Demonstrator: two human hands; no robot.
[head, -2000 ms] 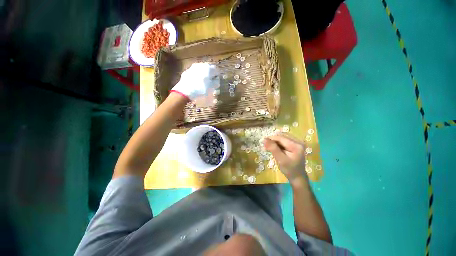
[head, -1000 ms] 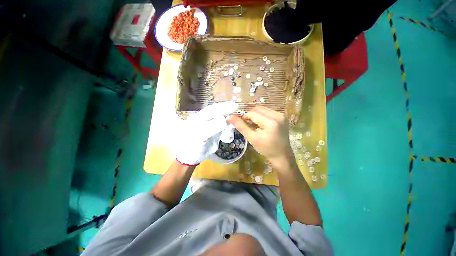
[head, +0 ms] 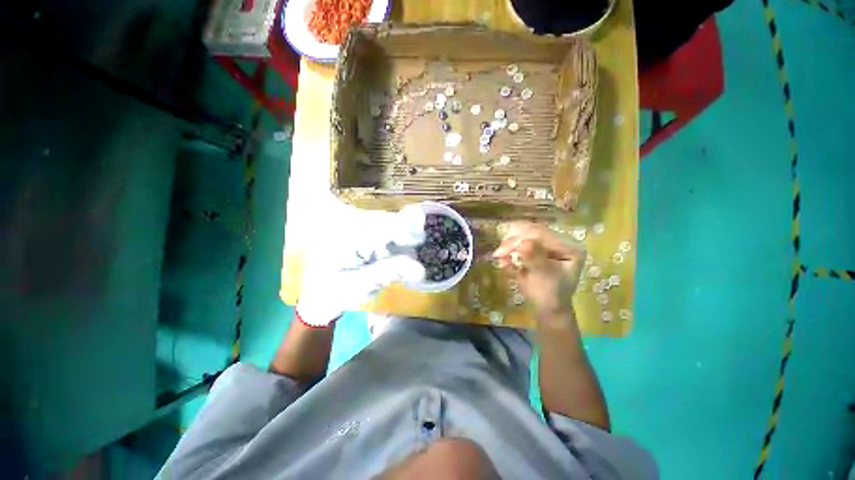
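A white bucket (head: 468, 246) near me holds dark round parts (head: 442, 251). My left hand (head: 361, 258), in a white glove with a red cuff, lies at the bucket's left side with its fingers at the rim. Glare washes it out, so I cannot tell if it holds something. My bare right hand (head: 546, 262) is right of the bucket above loose pale rings (head: 609, 281), thumb and fingertips together; a tiny pale thing shows at the fingertips, too blurred to name. A brown carton tray (head: 577, 122) behind the bucket holds scattered pale discs and small dark pieces.
A white dish (head: 294, 28) with orange parts (head: 337, 17) stands at the far left of the yellow table (head: 412, 302). A tub (head: 600, 26) of black parts is at the far right. A person's dark sleeve (head: 670, 19) and a red stool (head: 689, 84) are beyond it.
My hands were together above the bucket and have moved apart. My left hand moved down-left to the bucket's side, my right hand right, over the rings. The view has shifted nearer the table's front.
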